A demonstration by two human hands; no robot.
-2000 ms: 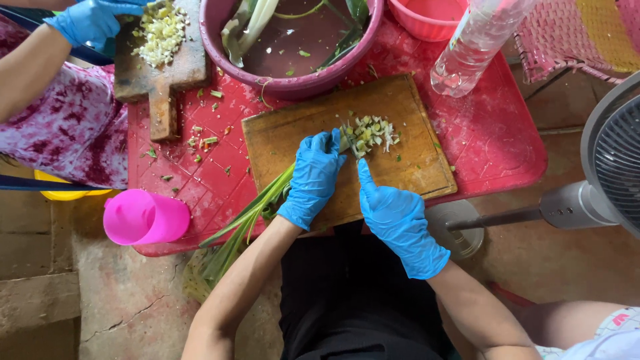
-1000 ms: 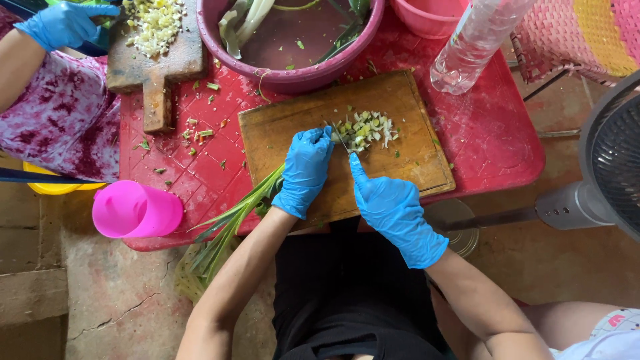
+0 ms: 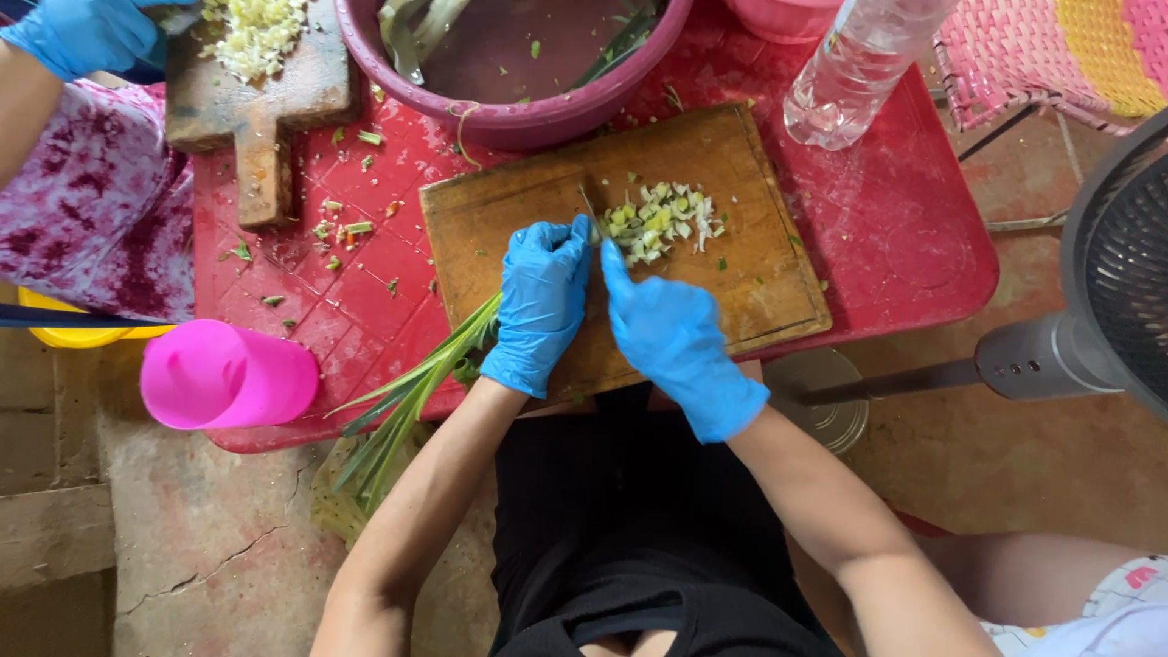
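On a wooden cutting board (image 3: 766, 274), my left hand (image 3: 540, 306), in a blue glove, grips a bunch of green onions; their long green leaves (image 3: 411, 388) trail past my wrist over the table edge. My right hand (image 3: 680, 342), gloved too, holds a knife with the index finger stretched along it. The thin knife blade (image 3: 591, 205) points away from me, beside my left fingertips. Just right of the blade lies a pile of chopped green onion (image 3: 662, 219), white and pale green. My right hand hides the knife's handle.
Beyond the board stands a purple basin (image 3: 525, 123) of water and leaves, with a plastic bottle (image 3: 839, 82) to its right. A pink cup (image 3: 228, 374) is at left. A co-worker's gloved hand (image 3: 87, 32) works at another board (image 3: 265, 173). A fan (image 3: 1118, 246) stands right.
Both hands stay at the board around the onions and knife. The co-worker's hand has shifted near the other board. The chopped pile looks somewhat larger than two seconds ago.
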